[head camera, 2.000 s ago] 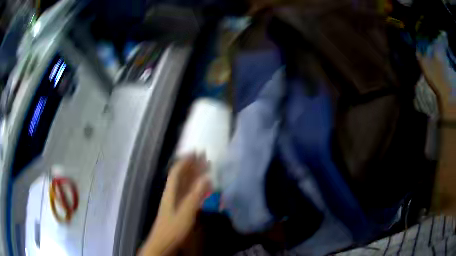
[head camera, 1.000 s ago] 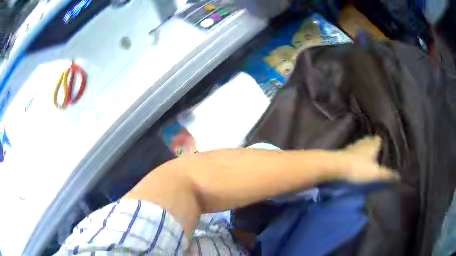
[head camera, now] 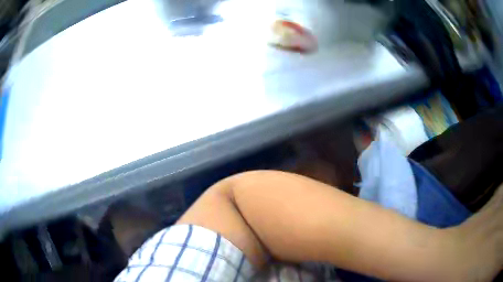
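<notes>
My left forearm reaches from the checked sleeve at the bottom across to the right. My left hand (head camera: 491, 237) is cut off by the right edge beside the garment; its fingers do not show, so its grip cannot be told. The garment shows at the right as dark brown-black cloth (head camera: 466, 146), with a mid-blue panel (head camera: 438, 198) and a pale blue piece (head camera: 388, 179) beside it. My right hand is not in view.
The white machine table (head camera: 165, 93) with a grey front edge (head camera: 220, 148) fills the upper left. Blurred red and yellow snips (head camera: 295, 37) lie on it. A white object (head camera: 407, 128) and a patterned blue-yellow surface (head camera: 438, 113) are beyond the garment.
The view has swung left, so the table fills more of the picture and the garment has shifted to the right edge. My left hand, fully visible one second ago, is now cut off.
</notes>
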